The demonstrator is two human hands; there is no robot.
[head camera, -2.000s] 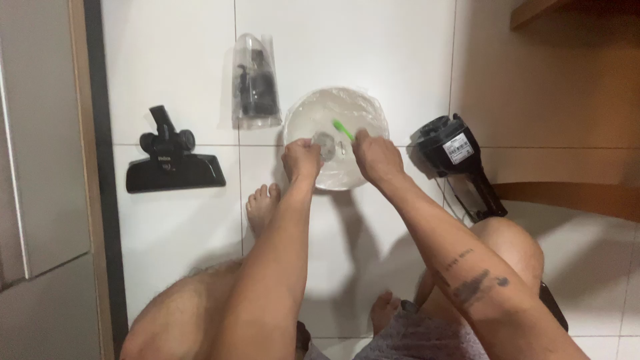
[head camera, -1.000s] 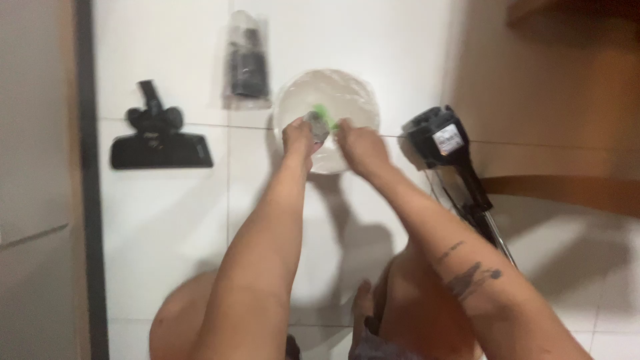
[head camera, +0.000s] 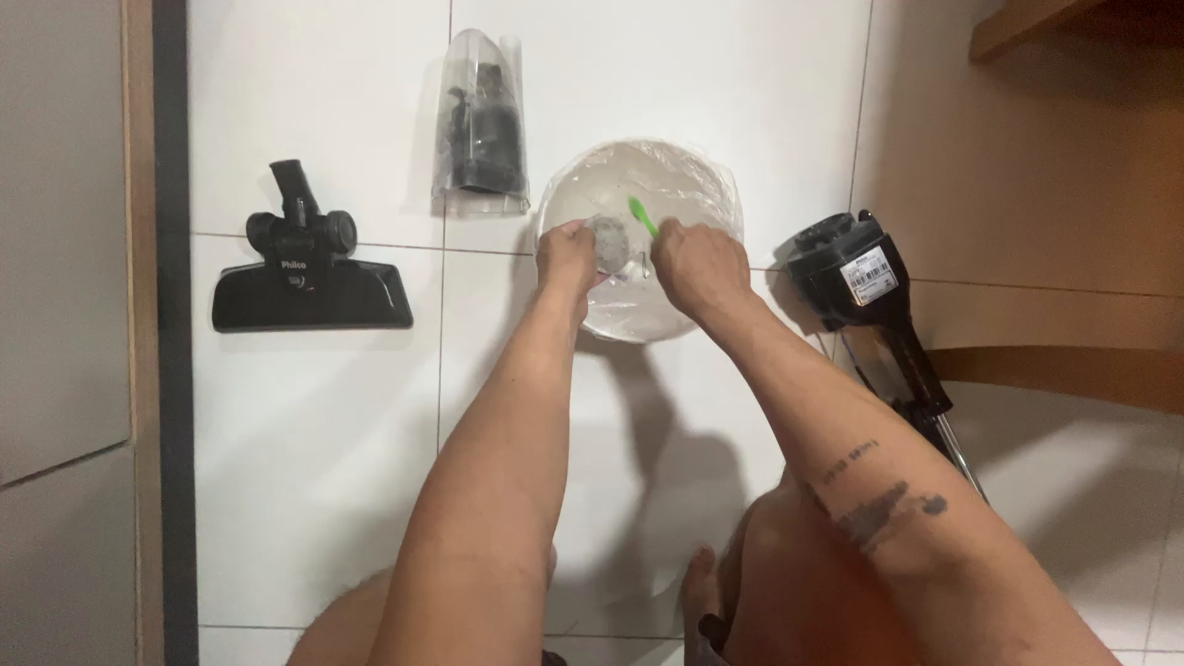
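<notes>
A round bin lined with a clear plastic bag [head camera: 680, 171] stands on the tiled floor between my feet and the far tiles. Over its left part, my left hand [head camera: 567, 259] grips a round, grey, dusty filter [head camera: 610, 244] by its side. My right hand [head camera: 700, 268] is closed around a green-headed brush [head camera: 639, 211], whose tip points up and left. Brush and filter are a small gap apart. Most of the brush handle is hidden in my fist.
Left lies a black Philco vacuum floor head [head camera: 310, 296]. Beyond it is a clear dust container with black parts [head camera: 483, 139]. The black vacuum body [head camera: 846, 268] lies at right, near curved wooden furniture [head camera: 1064, 370]. A cabinet [head camera: 65, 231] borders the left side.
One second ago the green brush head was close against the filter; now it is apart from it, with my right hand farther right. Both hands still hold their things.
</notes>
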